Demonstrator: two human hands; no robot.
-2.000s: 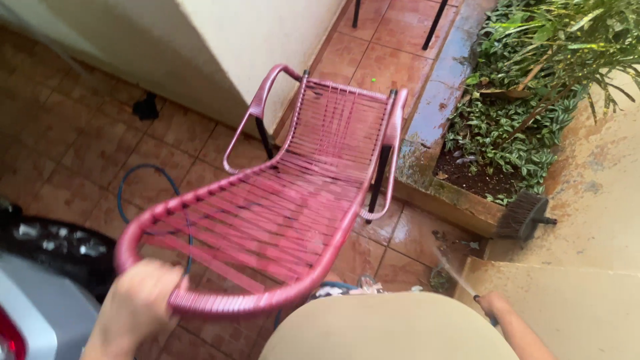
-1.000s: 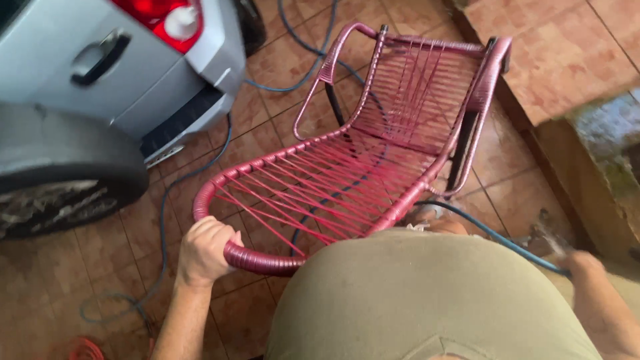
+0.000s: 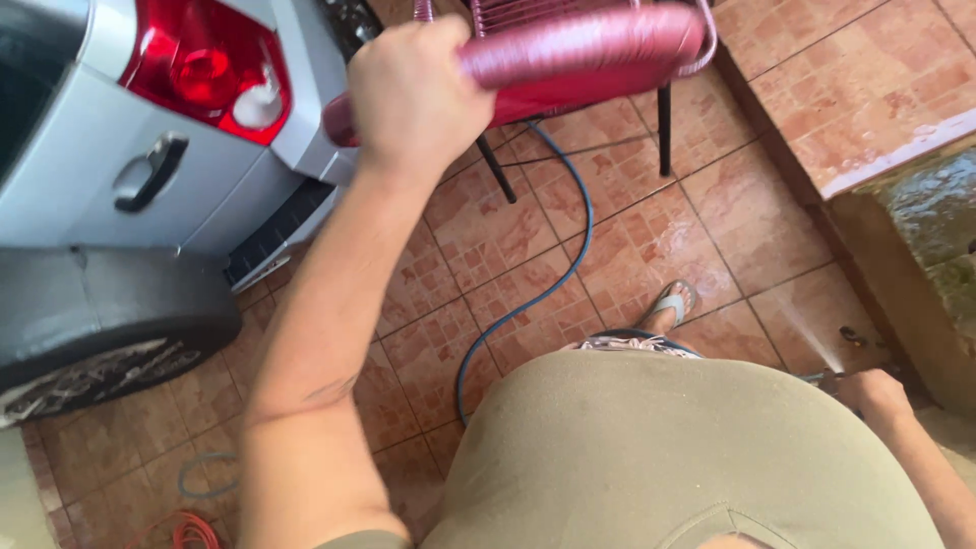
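Observation:
My left hand grips the wrapped top rail of a pink cord-strung chair, which fills the top middle of the view. Two black chair legs show below the rail, and the upper part of the chair is cut off by the frame. At the lower right, my right hand is closed around the end of a hose, and water sprays from it towards the floor tiles. A blue hose curves over the tiles beneath the chair and runs out of sight behind my shirt.
A silver car with a spare-wheel cover stands close on the left. My sandalled foot is on the wet tiled floor. A raised tiled step edges the right side. An orange coil lies at the lower left.
The chair, still in my left hand, has shifted so that its rail now faces me at the top of the view. The view has swung towards the car since the earliest frame.

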